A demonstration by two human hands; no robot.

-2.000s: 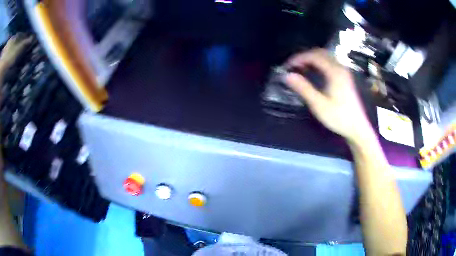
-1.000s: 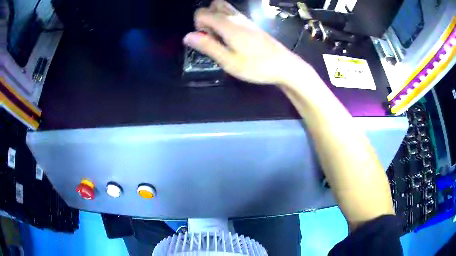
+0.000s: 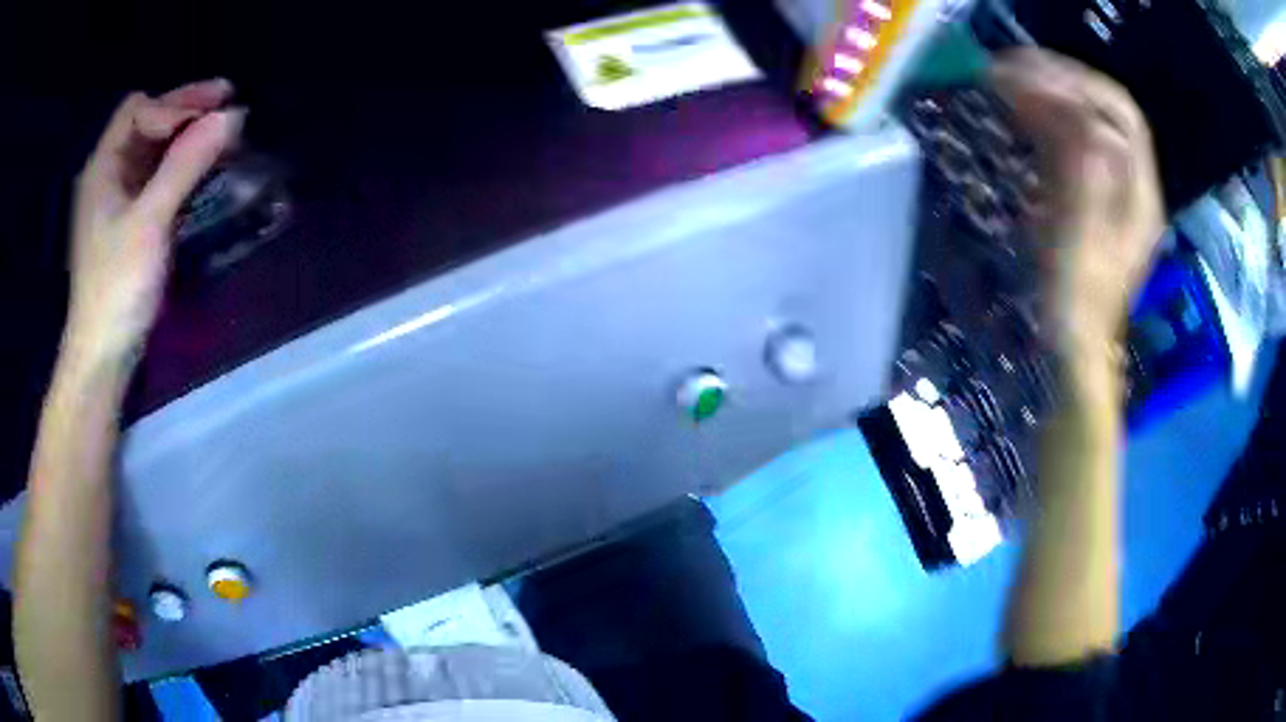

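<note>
My left hand [image 3: 127, 233] is at the left, on the near side of a dark, glossy fixture [image 3: 240, 212] on the black table [image 3: 381, 169]. Its thumb and fingers are bent towards each other; whether a small part is between them cannot be told. My right hand [image 3: 1093, 176] is blurred, over the black right tray [image 3: 973, 162] beside the machine. Its fingers point down and away, and their tips and anything in them cannot be made out. The tray's pockets look dark and shiny.
A grey panel [image 3: 466, 381] carries a green button [image 3: 702, 395], a pale button [image 3: 793, 353] and an orange button [image 3: 229, 580]. A yellow-edged light bar [image 3: 863, 64] stands at the table's right corner. A warning label [image 3: 656, 57] lies on the table. A white fan [image 3: 437, 691] is below.
The view has swung right. My right hand has left the fixture and is over the right tray. My left hand has come into view at the fixture.
</note>
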